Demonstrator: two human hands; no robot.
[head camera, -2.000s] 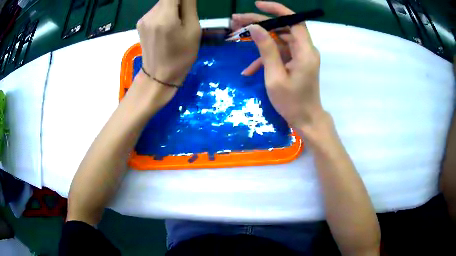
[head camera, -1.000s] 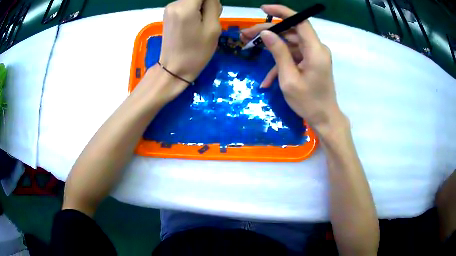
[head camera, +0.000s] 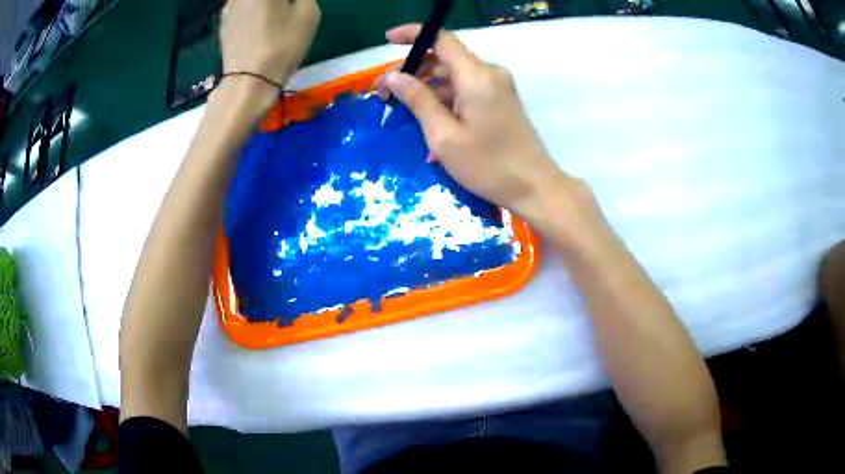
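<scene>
My right hand (head camera: 468, 116) holds a pointed hand tool (head camera: 422, 46) with a black handle. Its silver-white tip points down over the upper part of the parts tray. The orange parts tray (head camera: 445, 294) is filled with small shiny blue pieces (head camera: 315, 185). A few loose dark pieces (head camera: 346, 314) lie on its near rim. My left hand (head camera: 264, 37) is beyond the tray's upper left corner, over the green surface, partly cut off by the top edge. Its fingers are hidden, so I cannot tell what it holds.
White foam sheet (head camera: 667, 185) lies under the tray. Beyond it, a dark phone frame (head camera: 195, 56) lies on the green surface (head camera: 139, 74), with more at the far left and top right. A bright green item (head camera: 9, 315) is at the left edge. Another person's arm (head camera: 834, 287) shows at the right edge.
My left hand has moved up and left, off the tray. The dark part under the tool tip is gone from there. My right hand has shifted left with the tool. The view has tilted.
</scene>
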